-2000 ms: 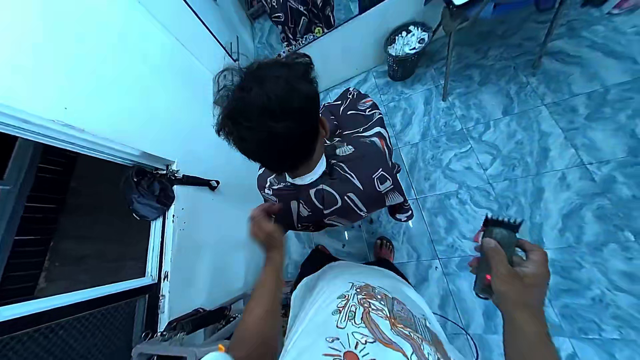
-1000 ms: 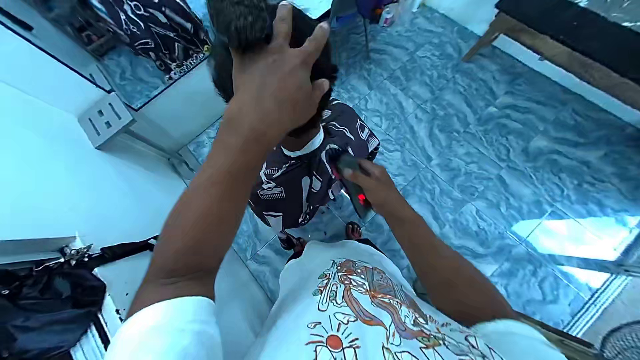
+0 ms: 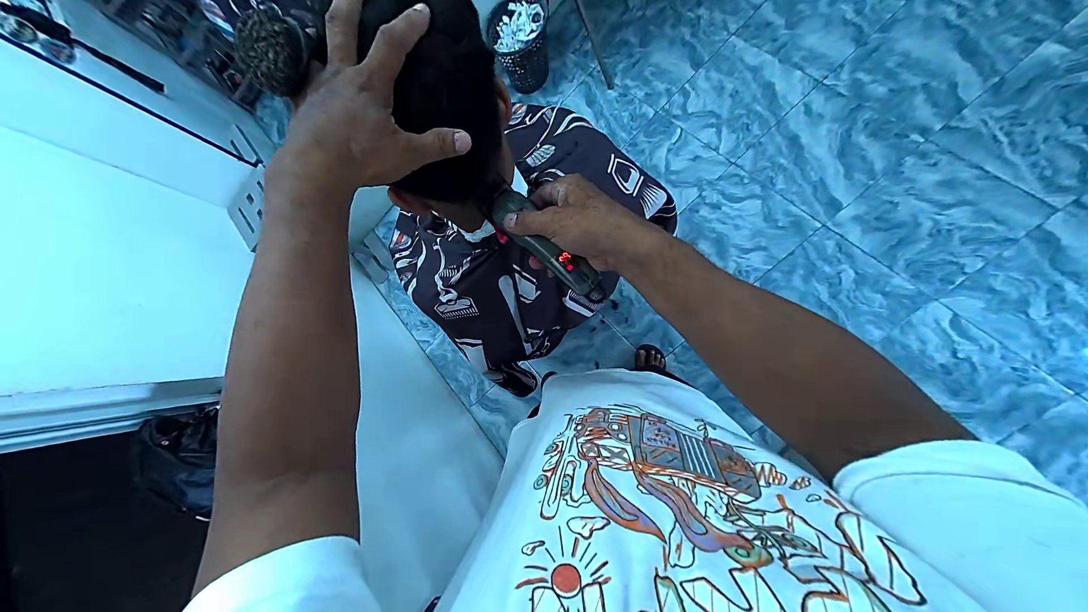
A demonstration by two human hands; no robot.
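A seated person's dark-haired head [image 3: 446,102] is at the top centre, above a dark barber cape [image 3: 476,297] printed with white tool pictures and a white neck band [image 3: 478,231]. My left hand [image 3: 357,119] lies on the side of the head with its fingers and thumb spread. Beside it is a round, dark, textured thing [image 3: 270,51] that I cannot identify. My right hand [image 3: 582,221] grips an electric hair clipper [image 3: 552,255] with a lit red display. The clipper's front end meets the hair at the nape; its blade is hidden there.
A dark mesh bin [image 3: 525,64] with crumpled white paper stands on the blue tiled floor [image 3: 850,153] beyond the person. A white wall [image 3: 110,272] runs along the left, with a black bag [image 3: 178,459] low beside it. Dark hair clippings lie near the cape.
My left hand, away from the head two seconds ago, is now on it. The clipper in my right hand has moved from the far right to the nape. The view has shifted.
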